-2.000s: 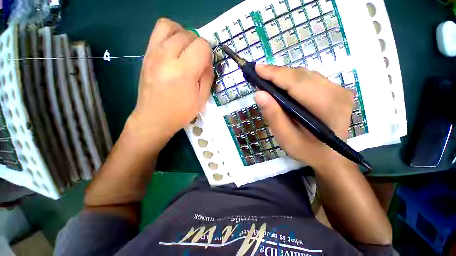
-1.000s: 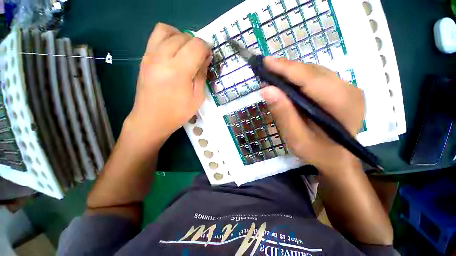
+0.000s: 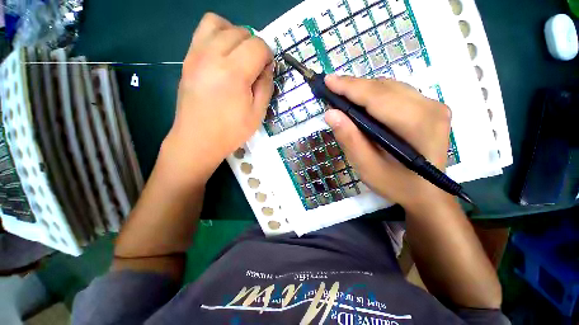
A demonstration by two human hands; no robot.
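Observation:
My right hand [image 3: 397,133] holds a black soldering iron [image 3: 381,134] like a pen. Its tip points up and left at the upper left part of a PCB panel [image 3: 371,47], close to my left fingers. My left hand [image 3: 222,95] is closed, with its fingertips hidden behind the knuckles. A thin pale solder wire [image 3: 155,63] runs from the left into my left hand, and a bit of green shows at its top. The white soldering tray [image 3: 476,127] lies tilted under my hands. A darker brownish panel [image 3: 317,168] sits on its near part.
Stacked trays [image 3: 82,139] stand on edge at the left, with clear plastic bags [image 3: 44,25] behind them. A white rounded object [image 3: 561,37] and a flat black rectangle, perhaps a phone [image 3: 547,149], lie at the right. A blue stool [image 3: 546,266] is below at the right.
The iron's tip moved right and away from my left fingers, then back near them. The tray has shifted slightly left. The wire now lies a little higher.

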